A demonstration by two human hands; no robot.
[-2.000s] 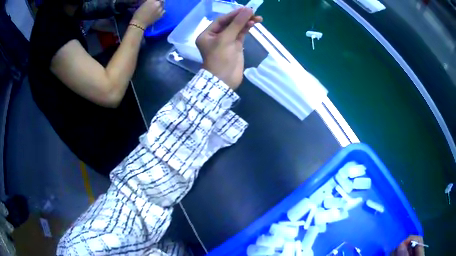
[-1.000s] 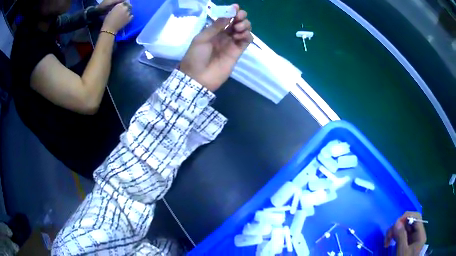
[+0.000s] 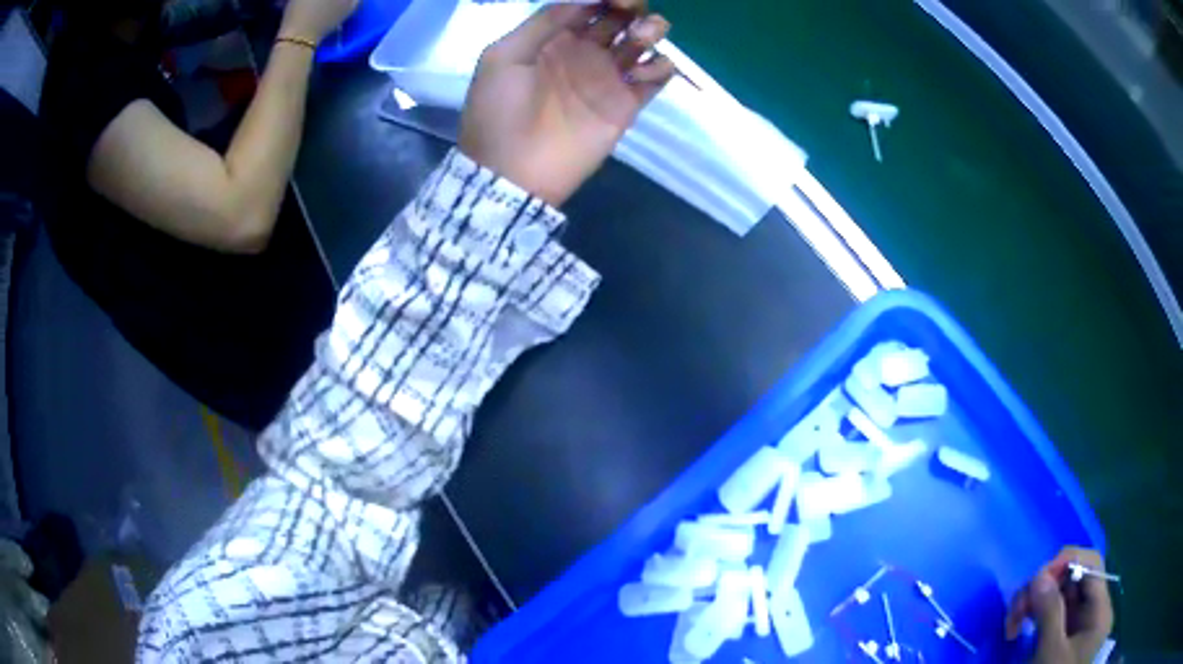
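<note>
My left hand (image 3: 571,84), in a plaid sleeve, is raised at the top with curled fingers at the picture's edge. A small bright glint shows between the fingers; whether they hold a part cannot be told. My right hand (image 3: 1066,612), cut off at the lower right, holds a thin white stick-like lead part (image 3: 1092,573) over the tray's rim. The blue tray (image 3: 701,499) holds a loose pile of translucent white housings (image 3: 830,493). Several wired sticks (image 3: 890,623) lie at its lower right. One housing (image 3: 963,463) lies apart from the pile.
A person's bare arm (image 3: 247,169) is at upper left, near a translucent tub (image 3: 422,59). Whitish sheets (image 3: 714,169) lie by the pale metal rail (image 3: 843,240). One assembled unit (image 3: 874,114) lies on the green belt (image 3: 986,260) beyond the rail.
My left hand held a white housing earlier; that housing no longer shows, and the fingers are now at the top edge. My right hand came further into view with its stick. The view has shifted.
</note>
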